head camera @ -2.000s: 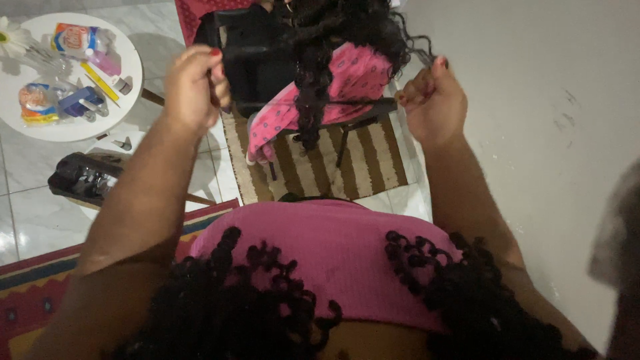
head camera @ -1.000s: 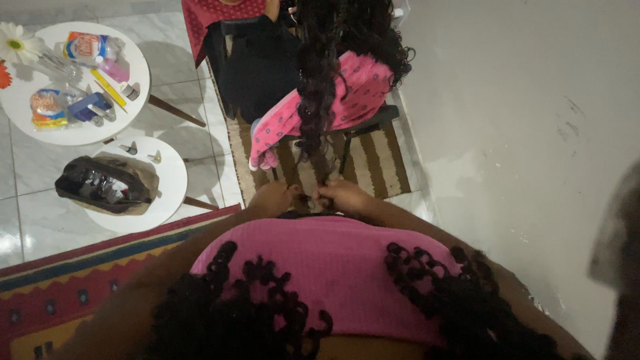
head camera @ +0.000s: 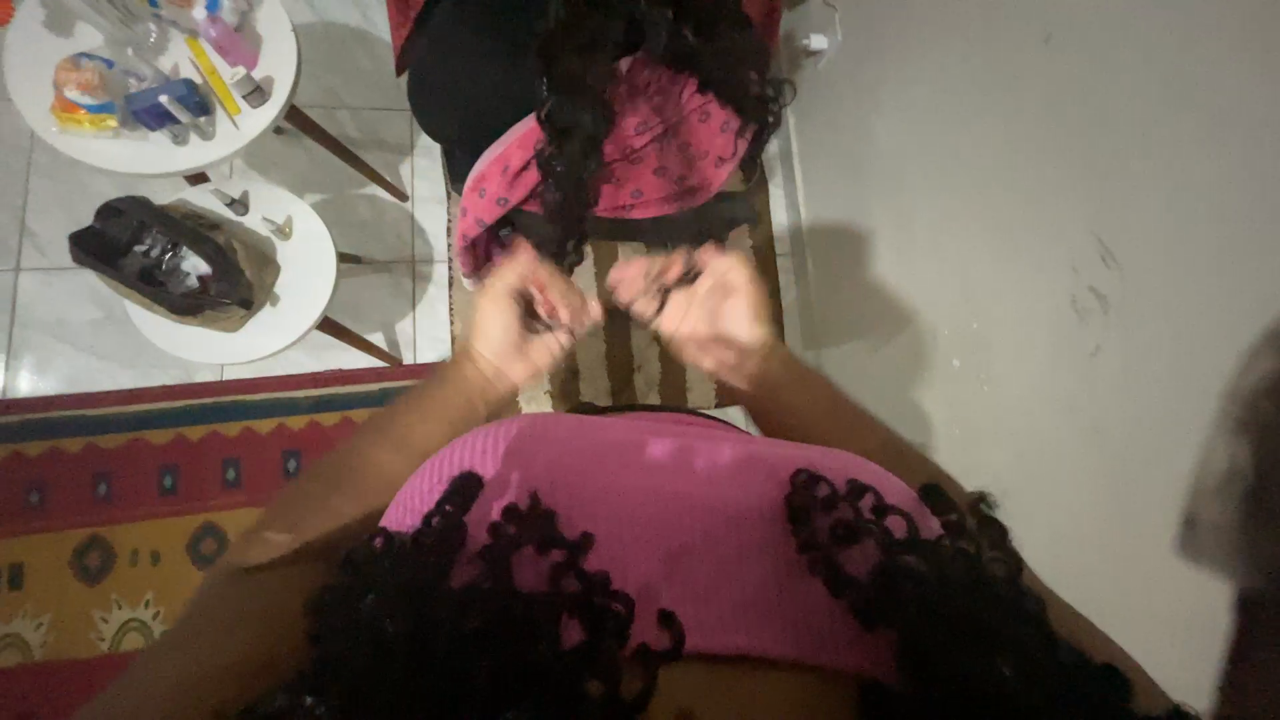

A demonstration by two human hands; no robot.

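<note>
My left hand (head camera: 530, 315) and my right hand (head camera: 700, 310) are raised a little apart in front of my pink top, fingers curled and blurred by motion. Whether either holds something, such as a thin strand, cannot be told. Just beyond them a seated person's long dark curly hair (head camera: 575, 150) hangs down over a pink patterned cloth (head camera: 670, 140) on the person's back. The lower tip of the hair comes close to my left hand; contact is unclear.
At the left stand two round white tables; the farther (head camera: 150, 155) bears bottles, packets and a yellow comb-like item, the nearer (head camera: 220, 345) a black plastic bag (head camera: 165, 260) and small clips. A striped rug (head camera: 620, 350) lies below, a patterned rug (head camera: 200, 470) at left, a pale wall (head camera: 1020, 200) at right.
My hands were wide apart beside the person's hair two seconds ago, then low and together near my waist. Now they are higher and slightly apart.
</note>
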